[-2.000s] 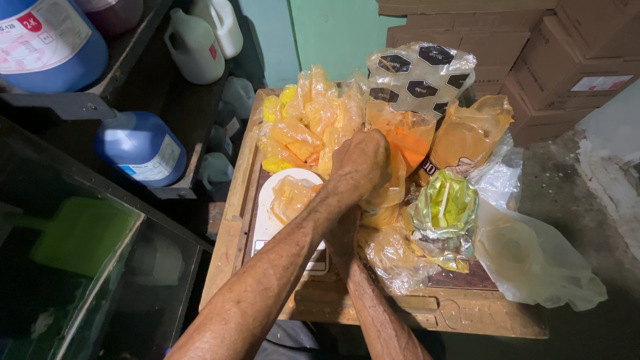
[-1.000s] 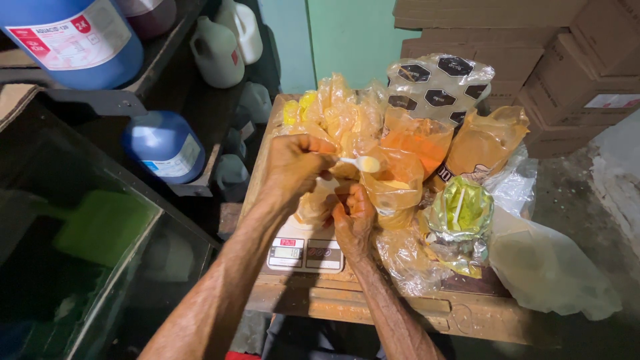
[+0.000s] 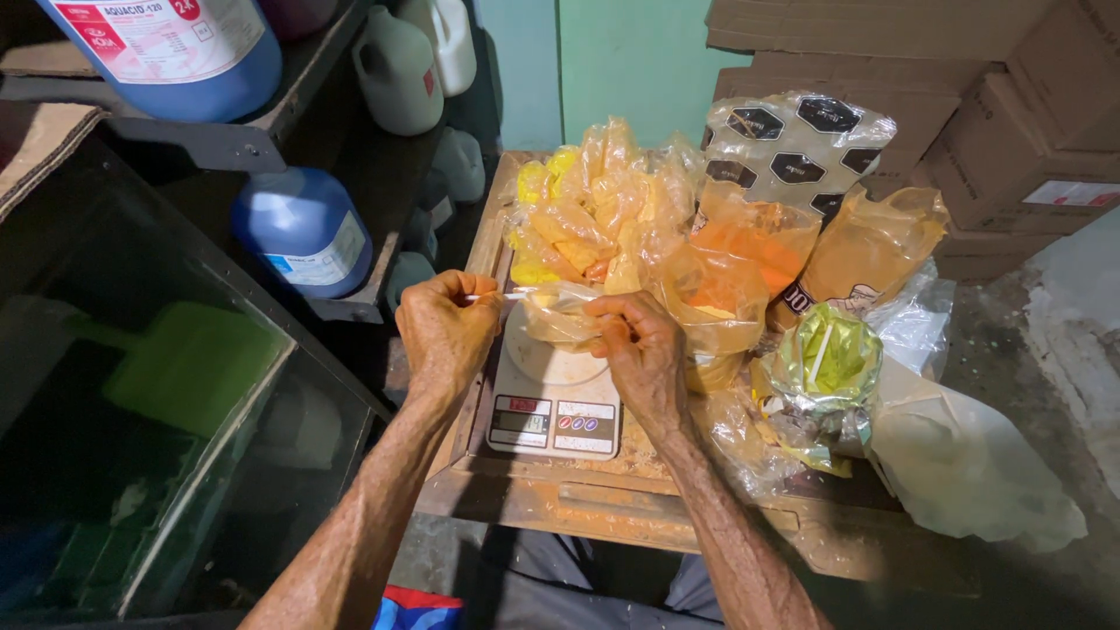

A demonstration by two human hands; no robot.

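My left hand (image 3: 451, 337) pinches the handle of a small white plastic spoon (image 3: 503, 296), whose bowl end is at the mouth of a small clear plastic bag (image 3: 564, 317). The bag's other side is pinched by my right hand (image 3: 637, 354). Both are over the round plate of a white digital kitchen scale (image 3: 554, 427), with its display lit. Just right of my right hand stands an open plastic bag of yellow-orange powder (image 3: 713, 306). Behind it is a bag of orange powder (image 3: 757, 249). A foil-lined bag of green-yellow powder (image 3: 827, 354) holds another white stick.
More bags of yellow powder (image 3: 604, 210) crowd the back of the wooden table (image 3: 612, 512). Blue jugs (image 3: 302, 232) and white jugs (image 3: 398, 74) stand on shelves at left. Cardboard boxes (image 3: 1006, 166) are stacked at back right. A dark glass-sided case (image 3: 175, 394) is at left.
My left hand, with the spoon, has moved from above the powder bags leftward and down to the small bag. My right hand now holds that bag open over the scale.
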